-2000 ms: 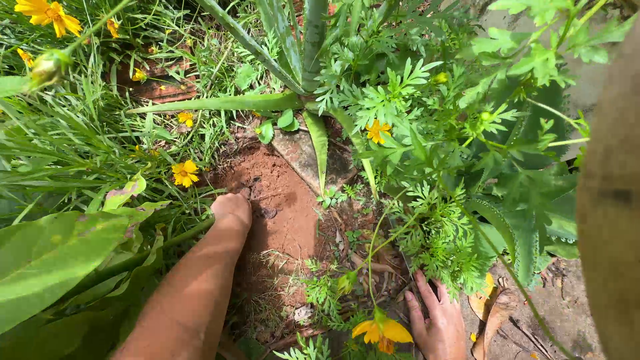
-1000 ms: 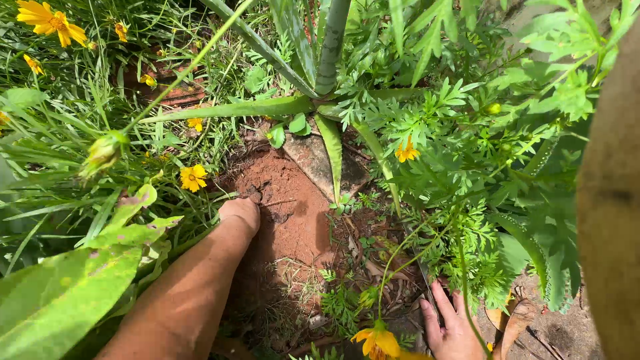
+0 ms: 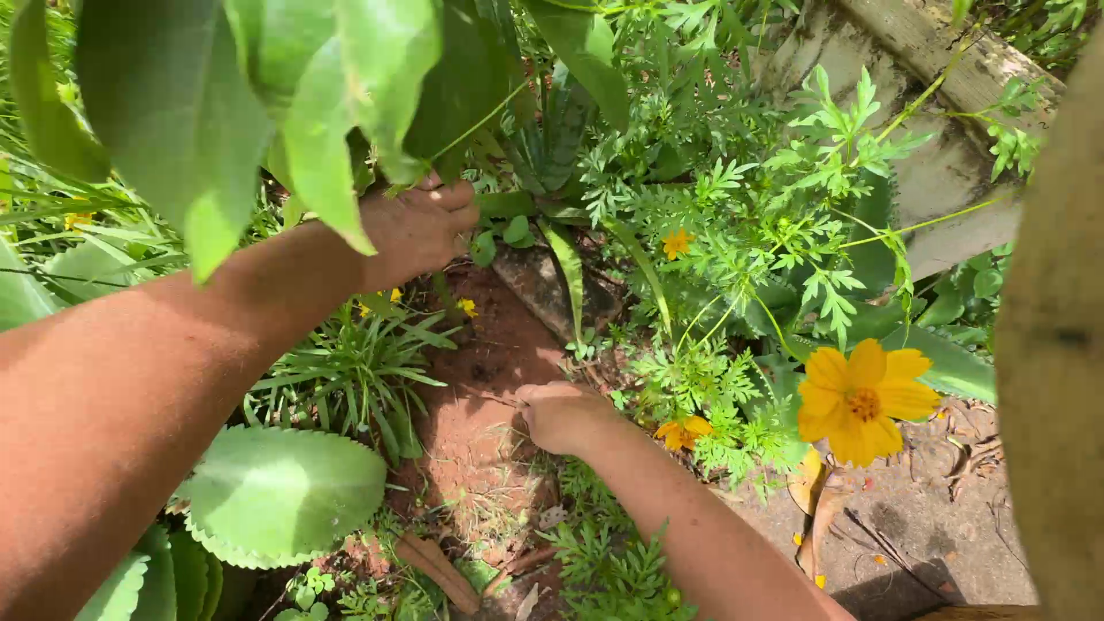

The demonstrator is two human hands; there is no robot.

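My left hand (image 3: 421,226) reaches among foliage at the base of a spiky succulent (image 3: 552,138); large overhanging leaves cover part of it, and what its fingers touch is hidden. My right hand (image 3: 556,418) is low over the reddish soil (image 3: 492,345), fingers curled, with a thin twig or root (image 3: 487,396) at its fingertips. A flat stone (image 3: 539,289) lies between the soil patch and the succulent's drooping leaf.
Large green leaves (image 3: 190,112) hang at upper left. A scalloped leaf (image 3: 285,496) sits lower left. Feathery plants with orange flowers (image 3: 865,404) grow on the right, near a weathered board (image 3: 949,60). A blurred brown edge fills the far right.
My left hand has moved from the soil up to the succulent's base. My right hand has come from the lower right onto the soil patch. The view has shifted.
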